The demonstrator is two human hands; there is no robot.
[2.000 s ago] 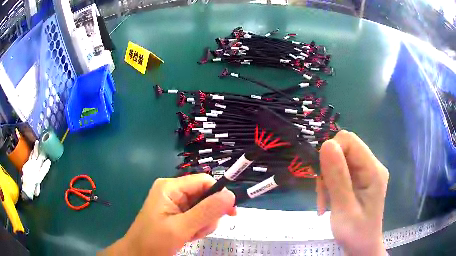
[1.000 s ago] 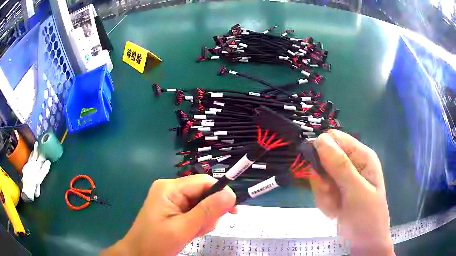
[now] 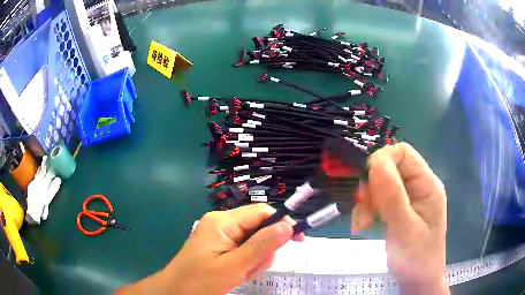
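My left hand [image 3: 242,239] grips the black sleeves of a wire harness [image 3: 282,219], thumb on top. Two white wire labels [image 3: 323,215] stick out past its fingertips, side by side. My right hand [image 3: 397,193] is at the connector end, its fingertips on a dark connector housing [image 3: 345,151]; this end and its red lead wires [image 3: 337,167] are blurred. Both hands are above the near side of the main harness pile [image 3: 288,135] and the white paper sheet [image 3: 339,254]. The steel ruler [image 3: 478,267] runs along the near edge, partly behind my hands.
A second harness pile [image 3: 316,53] lies farther back. At left are orange-handled snips [image 3: 95,215], a yellow sign [image 3: 167,59], a blue bin [image 3: 106,109], a perforated basket [image 3: 57,86], white gloves [image 3: 41,193], a teal roll [image 3: 61,161] and a yellow-handled tool [image 3: 11,224]. A blue container [image 3: 489,138] stands right.
My left hand has moved slightly right with the harness. The labels now sit farther right, and the connector end, clear before, is blurred nearer my right fingertips. The view has shifted slightly.
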